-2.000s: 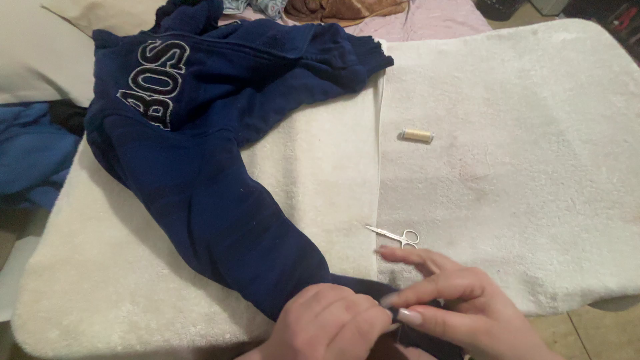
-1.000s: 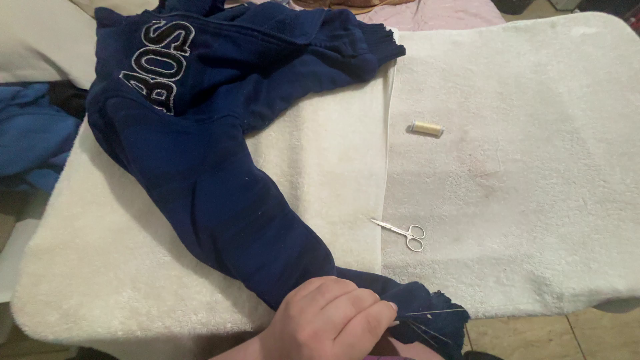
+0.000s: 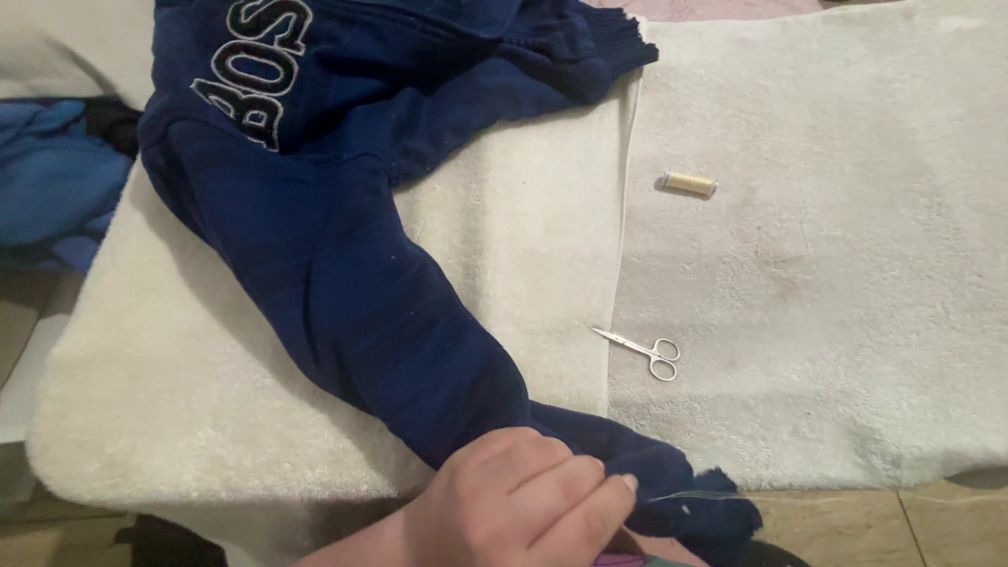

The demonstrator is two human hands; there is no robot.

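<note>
A dark blue sweatshirt (image 3: pixel 331 252) with outlined appliqué letters lies across the surface, one sleeve running down toward me. My left hand (image 3: pixel 528 496) is closed on that sleeve near its frayed cuff (image 3: pixel 724 504), at the bottom centre. Pale thread (image 3: pixel 701 495) stretches from beside my fingers past the cuff toward the right edge. My right hand is out of view. Small metal scissors (image 3: pixel 646 352) lie above and right of my left hand, and a spool of pale yellow thread (image 3: pixel 691 183) rests farther up.
A cream fleecy cover (image 3: pixel 787 394) lies under everything, with a seam or edge running through its middle. Blue fabric (image 3: pixel 55 173) is at the far left, and pink fabric (image 3: pixel 724 8) at the top. Floor tiles (image 3: pixel 945 524) show at the lower right.
My right hand, at the cuff two seconds ago, has gone out of view. The thread now extends to the right edge. My left hand stays on the sleeve.
</note>
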